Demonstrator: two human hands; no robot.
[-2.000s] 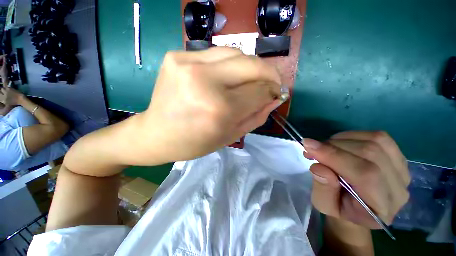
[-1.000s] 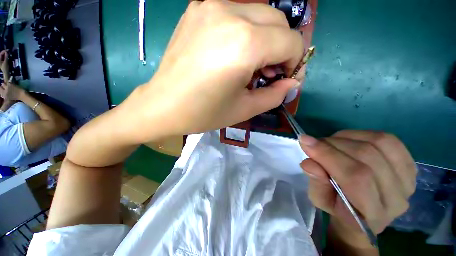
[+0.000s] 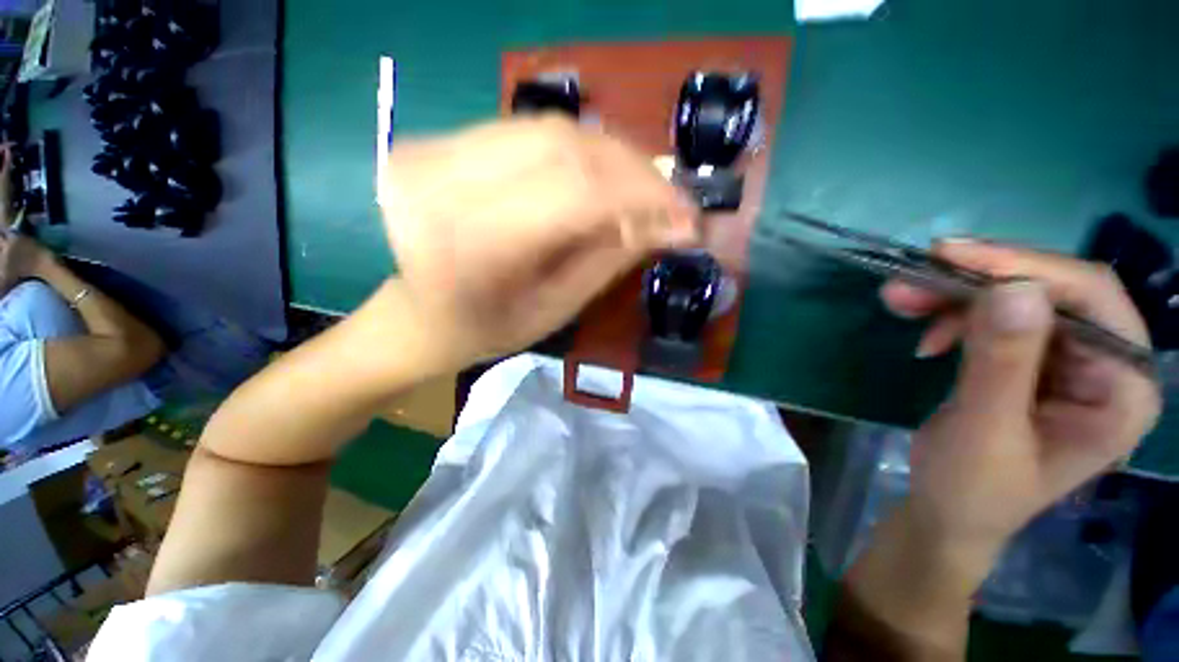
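The reddish-brown fixture plate (image 3: 640, 62) lies on the bench with its small loop handle towards me. Three glossy black housings show on it: upper right (image 3: 715, 119), lower right (image 3: 681, 295) and upper left (image 3: 547, 95). My left hand (image 3: 517, 239), blurred, is over the plate's left side and hides part of it. Its fingertips are together near the lower right housing; whether they hold something is too blurred to tell. My right hand (image 3: 1034, 375) holds the tweezers (image 3: 905, 264), which are blurred, with their tips pointing left, just right of the plate.
A pile of black housings (image 3: 155, 117) lies on the dark mat (image 3: 246, 194) at left. A white strip (image 3: 385, 123) lies left of the plate. White paper (image 3: 838, 8) is at the top edge. More black housings (image 3: 1127, 252) are at right. A person's arm (image 3: 97, 317) is at far left.
My right hand and the tweezers have moved right and up, away from the lower right housing. My left hand has moved left and down, uncovering that housing. The gold-coloured piece no longer shows clearly.
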